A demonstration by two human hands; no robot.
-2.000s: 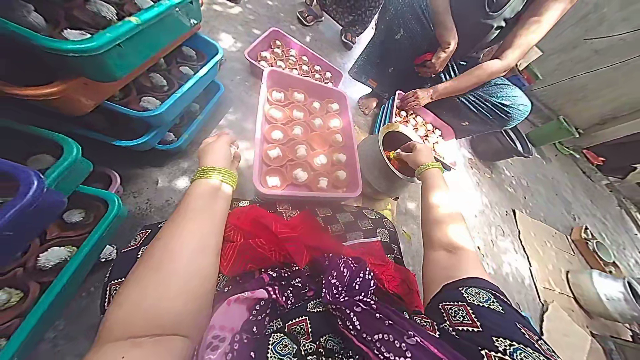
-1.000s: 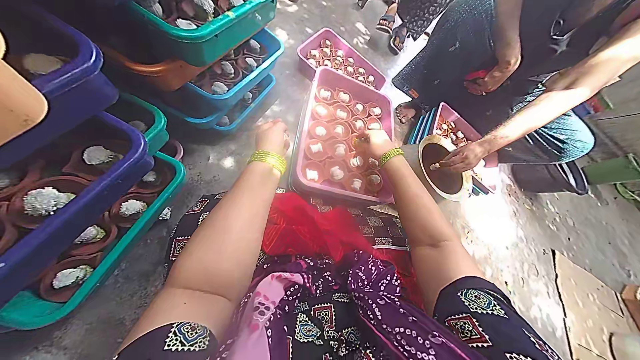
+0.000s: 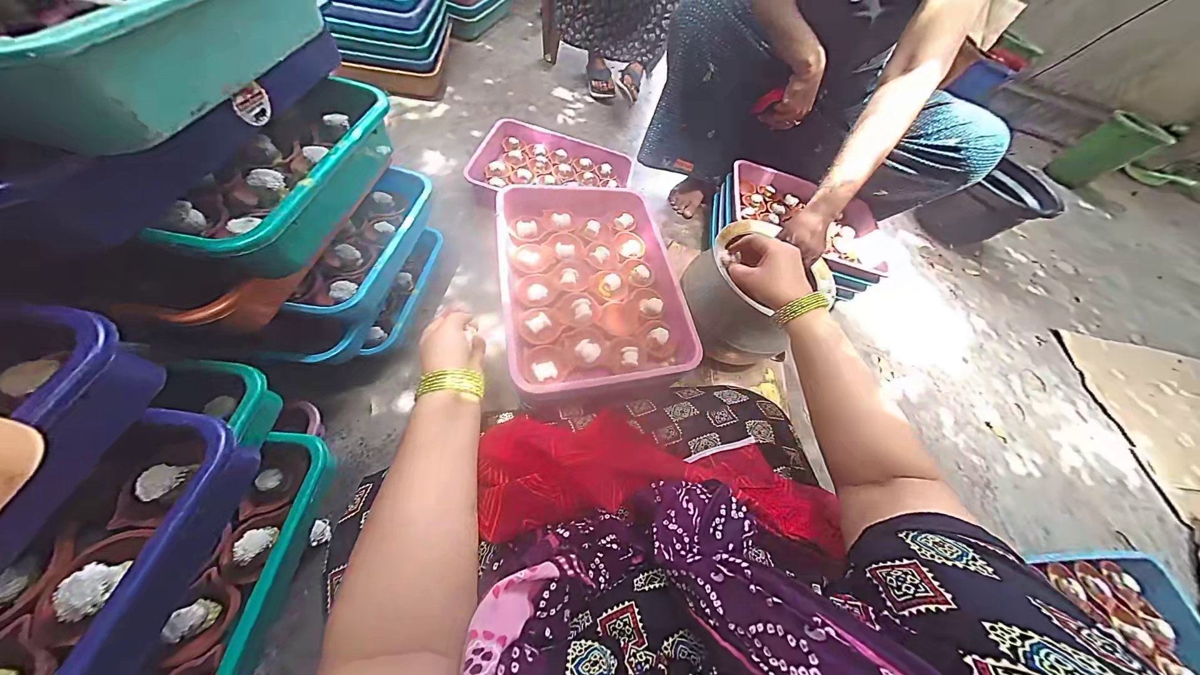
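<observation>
A pink plastic tray (image 3: 692, 328) in front of me holds rows of small round clay cups (image 3: 588, 352), each with a white lump in it. My right hand (image 3: 764, 270) is at the mouth of a metal pot (image 3: 727, 314), right of the tray; its fingertips are bent together, and what they hold is not clear. Left of the tray, my left hand (image 3: 453, 342) is loosely closed above the ground, with something small and whitish at its fingers. Another person's hand (image 3: 808, 231) reaches in beside the pot's rim.
Stacked plastic trays of clay cups, green (image 3: 267, 225), blue (image 3: 412, 202) and purple (image 3: 220, 450), stand at the left. A second pink tray (image 3: 478, 159) lies beyond. A person crouches behind a third pink tray (image 3: 867, 267). Cardboard (image 3: 1139, 403) lies right; a blue tray (image 3: 1148, 567) sits lower right.
My right hand was in the pot, then over the pink tray, and is now back at the pot's mouth. The other person's hand was also at the pot one second ago.
</observation>
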